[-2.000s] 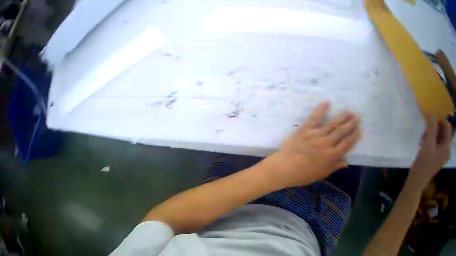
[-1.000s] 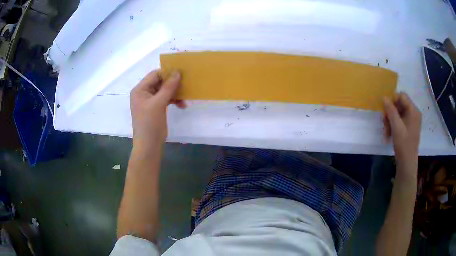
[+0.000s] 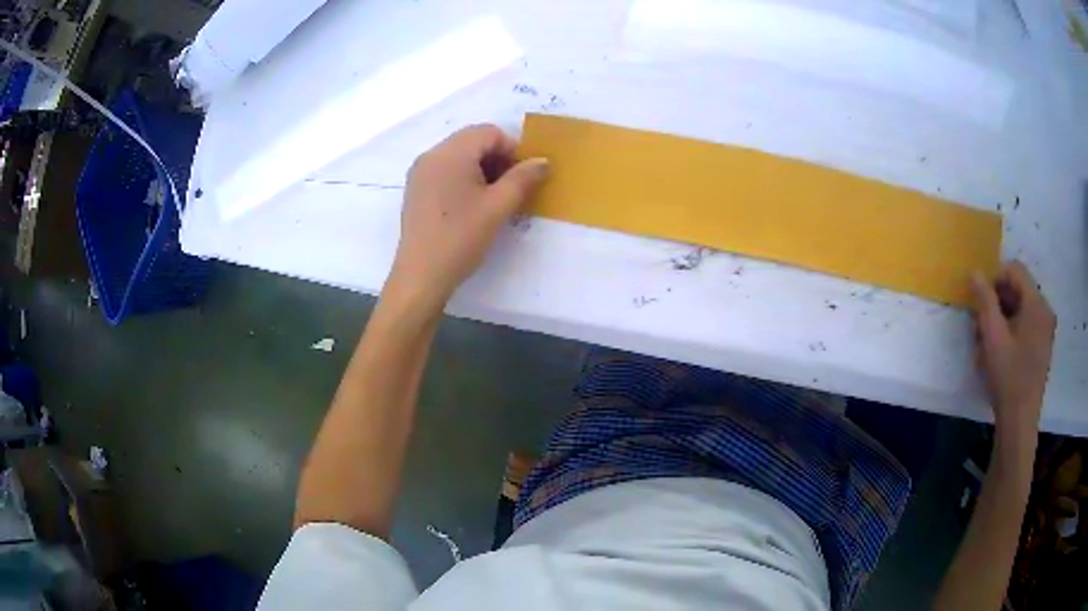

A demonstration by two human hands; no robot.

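The mustard-yellow pressing template (image 3: 764, 205) lies over the white table, running from upper left to lower right. My left hand (image 3: 471, 197) holds its left end between thumb and fingers. My right hand (image 3: 1012, 328) holds its lower right corner between thumb and fingers. Whether a white fabric piece lies under the template cannot be told.
The white cloth-covered table (image 3: 573, 281) has scattered dark marks. A flat white strip (image 3: 370, 119) lies at left, and another white piece (image 3: 823, 54) at the far side. A white cloth roll (image 3: 245, 45) lies along the left edge. A blue crate (image 3: 125, 227) stands on the floor.
Two seconds ago the template was upright at the right and my left hand was flat on the table. Now both hands hold it lengthwise. Since one second ago the view has shifted and tilted.
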